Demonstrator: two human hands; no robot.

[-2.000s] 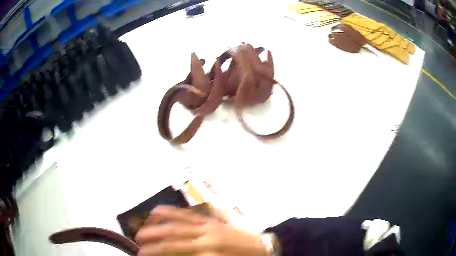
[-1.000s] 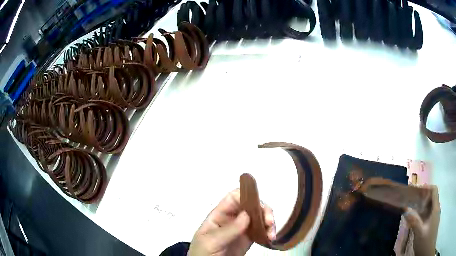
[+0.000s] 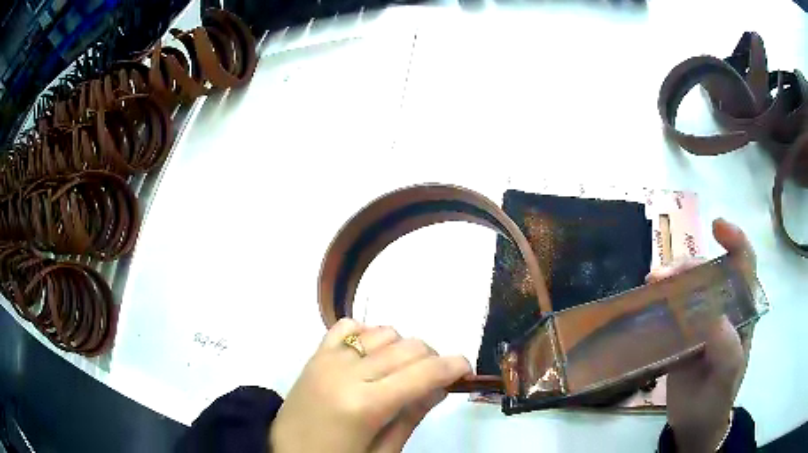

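A curved brown leather strap [image 3: 431,196] with a black inner strip arches in front of me. My left hand [image 3: 368,389] is closed on the strap near its lower end. My right hand [image 3: 709,354] holds a clear roller box [image 3: 620,332], stained brown inside, tilted with its narrow roller end to the left. The roller touches or overlaps the strap's end beside my left fingertips. The other strap end passes behind the box. The black pad [image 3: 576,252] with rusty smears lies under the box and strap.
Rows of brown straps [image 3: 115,212] stand at the left. A loose cluster of brown straps [image 3: 709,146] lies at the far right. A pink-white printed card [image 3: 687,226] with a thin stick [image 3: 665,239] shows beside the pad. A white board [image 3: 248,177] with faint handwriting lies on the table.
The roller box has been lifted off the pad and brought left to the strap. My left hand's grip has turned the strap so its arch faces up. The view has shifted right.
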